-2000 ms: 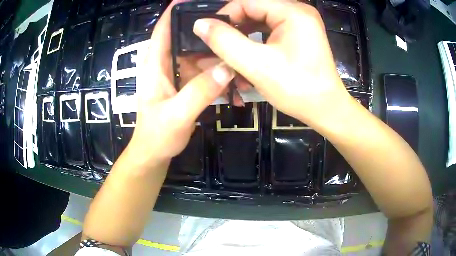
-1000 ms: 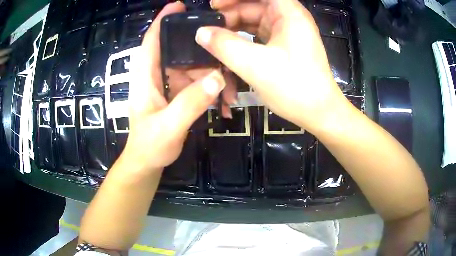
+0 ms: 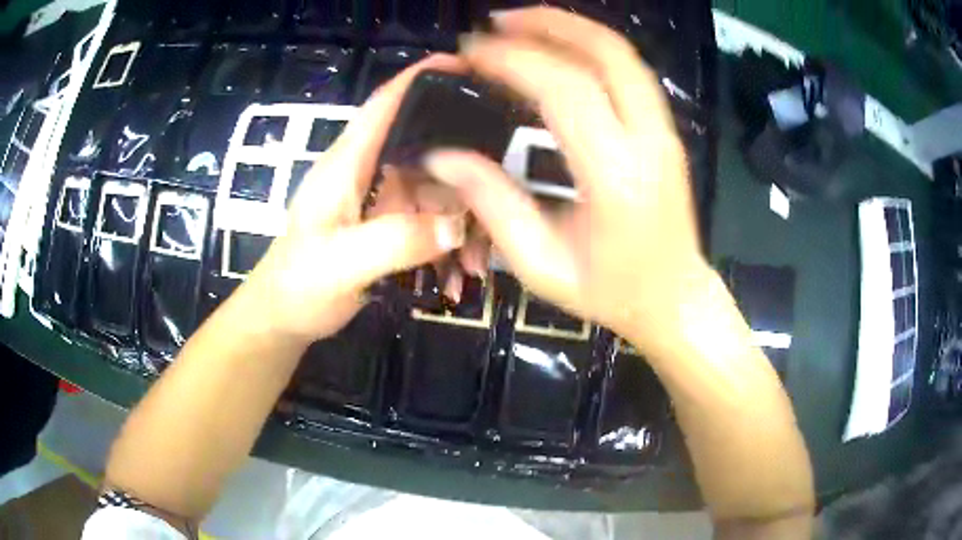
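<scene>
My left hand point(image 3: 316, 248) grips a black phone housing point(image 3: 448, 111) by its left side; the housing is blurred and some fingers show through its lower part. My right hand point(image 3: 617, 200) is blurred, its thumb and fingers spread over the housing's right side; nothing shows held in it, and contact is unclear. A white-bordered sticker sheet point(image 3: 224, 200) lies on the tray behind my hands, partly hidden. The glossy black tray point(image 3: 385, 432) holds pieces in pockets, some with pale square frames point(image 3: 127, 188).
Right of the tray are a dark glossy panel point(image 3: 765, 290) partly behind my right forearm, a white-edged sheet point(image 3: 873, 316), a dark scrap heap point(image 3: 807, 137) and a small white tab point(image 3: 778, 200). More white-edged sheets point(image 3: 23, 237) lie at far left, on the green mat.
The view has shifted and tilted. My right hand has moved off the pad area and spread, its thumb lower on the housing. My left hand still holds the housing.
</scene>
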